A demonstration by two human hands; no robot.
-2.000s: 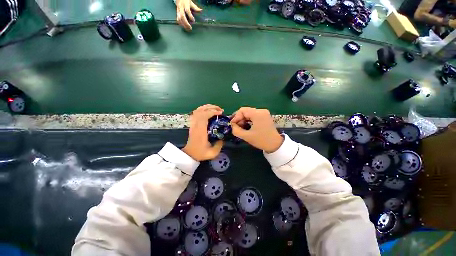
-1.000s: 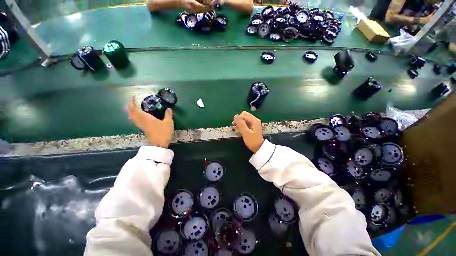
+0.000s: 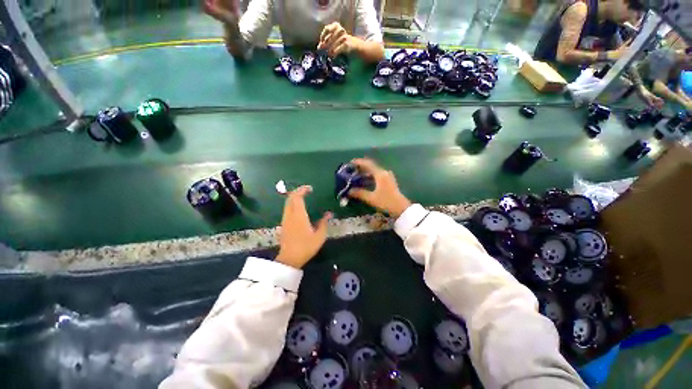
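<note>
My right hand is closed around a black cylindrical housing on the green belt, with a pale wire at its near side. My left hand is empty with fingers apart, over the speckled edge strip, left of that housing. A joined unit stands on the belt further left, with a round end cap beside it. Loose grey-faced end caps lie on the dark table between my forearms.
More end caps are piled at right beside a brown cardboard flap. Other housings and a green-lit one stand on the belt. A white scrap lies near my left hand. People sit across the belt.
My left hand has let go of the joined unit on the belt and moved right. My right hand has reached forward and taken hold of the housing with the pale wire. The view has shifted.
</note>
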